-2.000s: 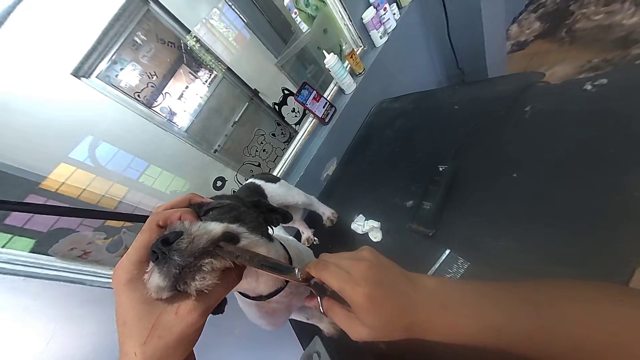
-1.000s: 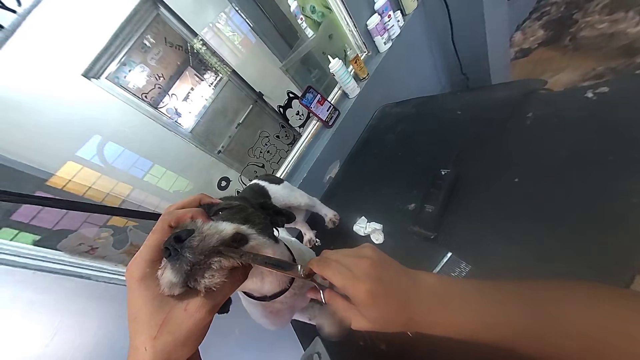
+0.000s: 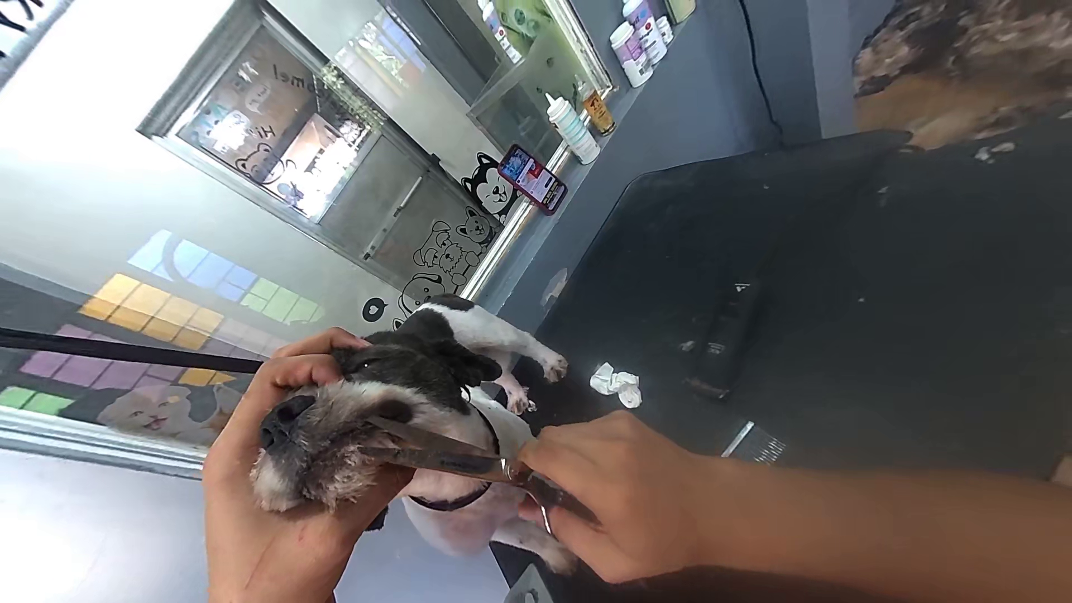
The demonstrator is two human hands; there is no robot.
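Observation:
A black and white dog (image 3: 494, 335) is on the black table, its grey-whiskered muzzle turned to the left. My left hand (image 3: 285, 477) is wrapped around the dog's head and jaw, with fingers over the brow and the palm beneath the chin. Metal scissors (image 3: 444, 456) are in my right hand (image 3: 620, 494), their blades parted a little and lying against the fur at the side of the muzzle. A dark collar (image 3: 452, 502) circles the dog's neck. The finger loops are partly hidden by my fingers.
On the black table (image 3: 879, 318) lie a black hair clipper (image 3: 727, 339), crumpled white tissue (image 3: 615, 384) and a metal comb (image 3: 754, 444). A phone (image 3: 533, 179), a nozzle bottle (image 3: 573, 130) and other bottles stand along the ledge by the mirror. A black strap (image 3: 126, 347) runs in from the left.
The scissor blades, nearly together one second ago, are now parted at the muzzle. My left hand still holds the dog's head.

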